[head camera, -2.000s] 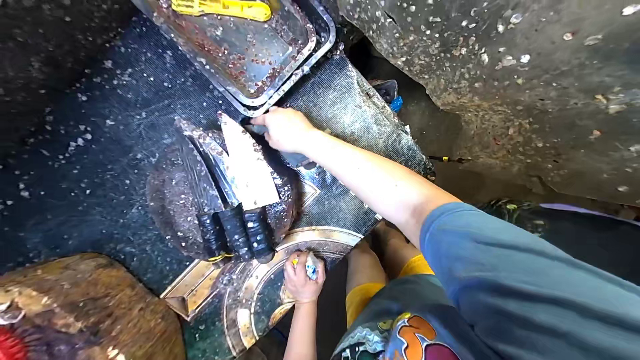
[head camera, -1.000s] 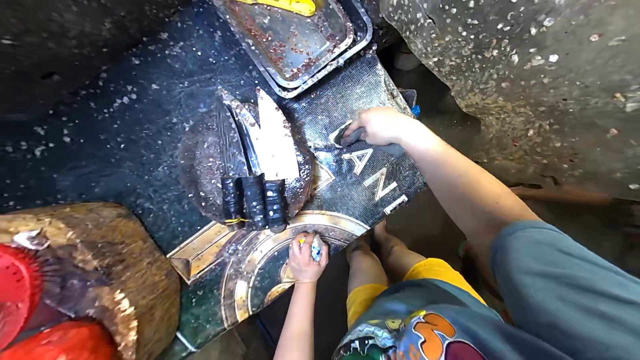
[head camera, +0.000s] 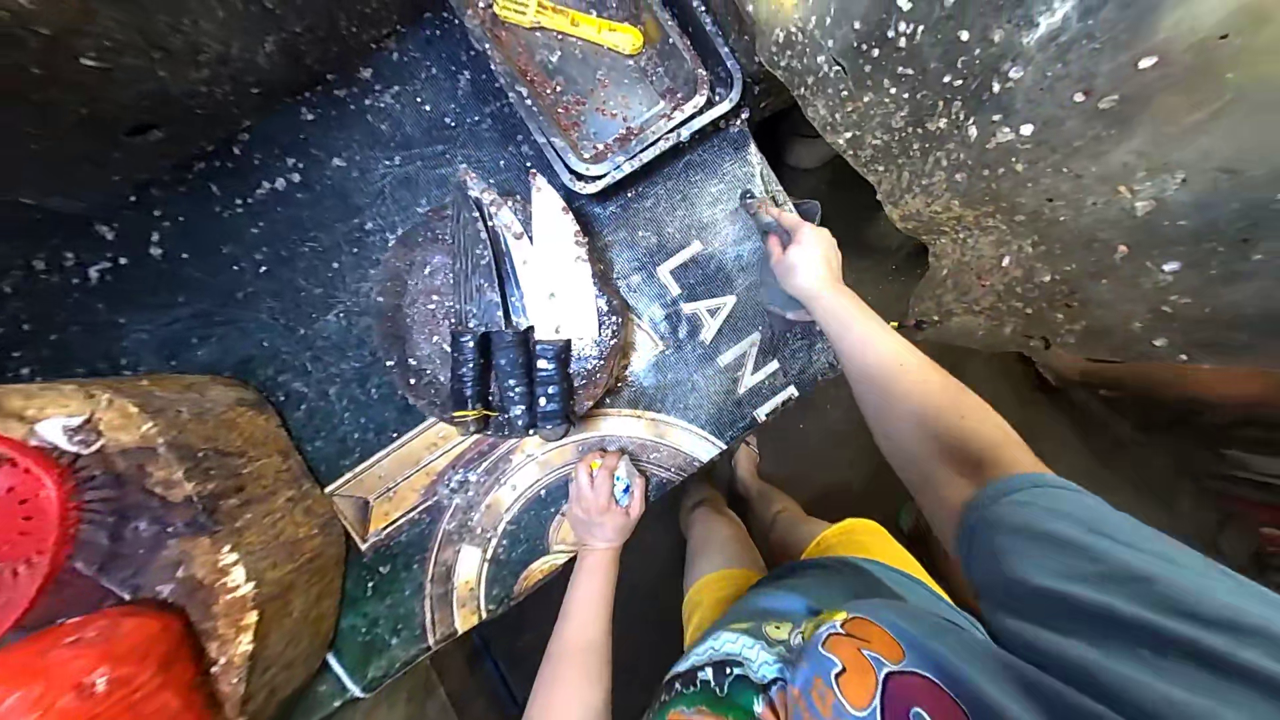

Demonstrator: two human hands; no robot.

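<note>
My right hand (head camera: 802,258) is at the right edge of the table mat (head camera: 715,270), its fingers closed on a dark, flat cloth or pad (head camera: 778,290) whose exact kind I cannot tell. Near the front edge of the mat, my left hand (head camera: 603,508) grips a small crumpled packet (head camera: 624,482), white and blue with some yellow. Between the hands and to the left, several knives (head camera: 560,265) with black-wrapped handles lie side by side on a round dark board (head camera: 415,300), blades pointing away from me.
Stacked metal trays (head camera: 690,125) stand at the top, with a yellow plastic tool (head camera: 575,25) inside. A wooden block (head camera: 270,470) at left bears a red plastic basket (head camera: 30,530) and a red bag-like thing (head camera: 105,665). Scale-like flecks dot the mat and the grey sheet (head camera: 1060,180) at right.
My right hand has moved away from beside the knives and trays, across the mat to its right edge. Lettering on the mat that was hidden has come into view. My left hand still holds the packet.
</note>
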